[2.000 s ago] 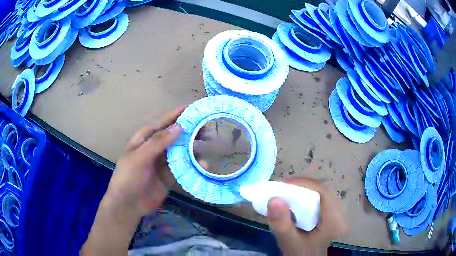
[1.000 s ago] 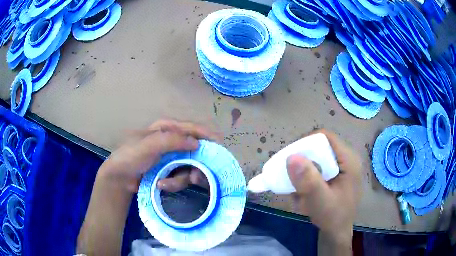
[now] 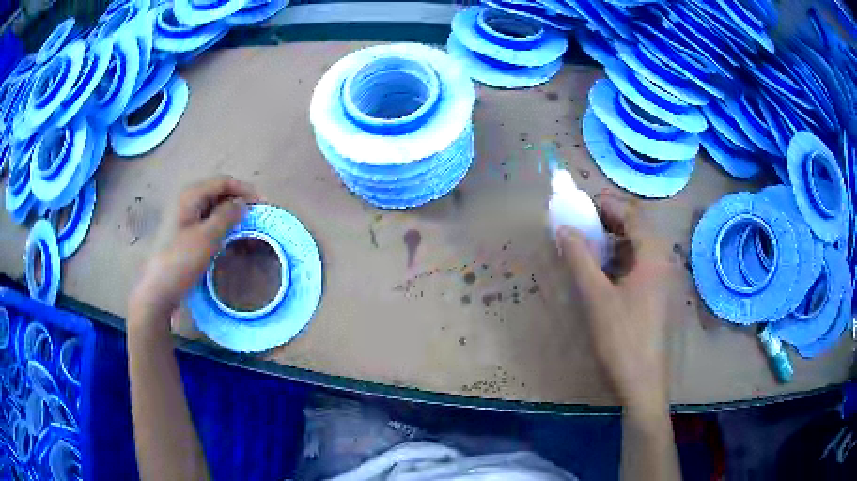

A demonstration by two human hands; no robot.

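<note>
My left hand (image 3: 209, 218) grips the upper left edge of a pale blue pleated ring disc (image 3: 299, 272), low over the front left of the board. Its raised collar faces up and the brown board shows through its hole. My right hand (image 3: 615, 254) holds a white glue bottle (image 3: 575, 214) right of the middle, its blurred teal tip pointing up and away. The tip touches no disc. A stack of discs (image 3: 399, 160) stands upright between and beyond my hands, apart from both.
A left heap of discs (image 3: 61, 160) and a larger right heap (image 3: 714, 103) lie on the brown board (image 3: 413, 329). Several overlapping discs (image 3: 747, 254) lie at right, near a small teal cylinder (image 3: 776, 355). A blue crate (image 3: 80, 329) with loose rings is at lower left.
My left hand has carried the disc left, away from the bottle. My right hand has moved the bottle from the disc's lower edge, and its tip now points away from me.
</note>
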